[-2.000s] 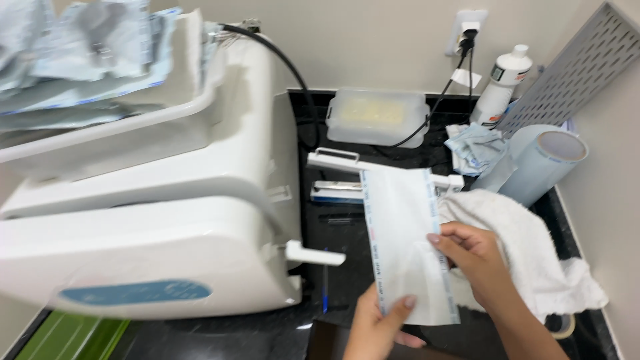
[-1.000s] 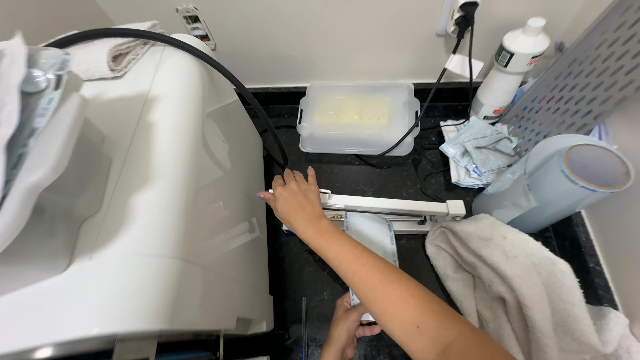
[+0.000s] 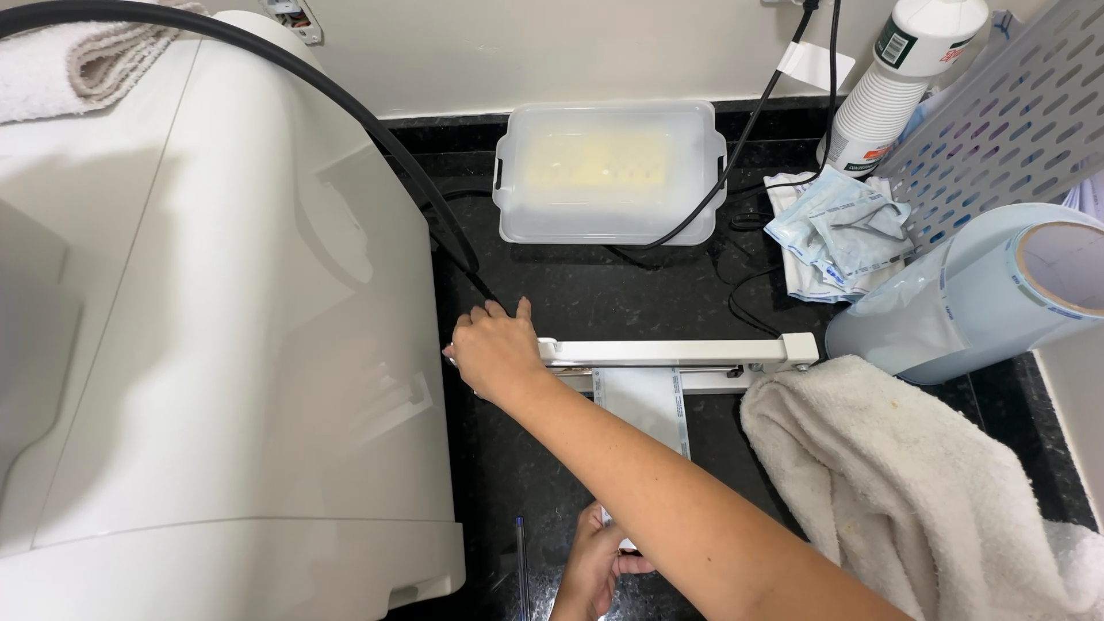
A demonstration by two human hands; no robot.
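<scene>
My right hand reaches across to the left and grips the end of the white arm of a bar heat sealer. Lower down, my left hand holds the near end of a sterilization pouch between thumb and fingers. The pouch's far end lies under the sealer's arm, and my right forearm covers part of its middle. Whether the arm presses fully on the pouch cannot be told. A blue pen lies on the black stone counter, left of my left hand.
A large white machine fills the left side. Behind the sealer stands a lidded plastic box. On the right are a pouch-film roll, a crumpled towel, used-looking pouches, a white bottle and a perforated grey panel. Black cables cross the back.
Two seconds ago both hands held the pouch in front of the sealer. Since then the pouch has gone under the sealer's arm, and my right hand has moved left onto that arm's end.
</scene>
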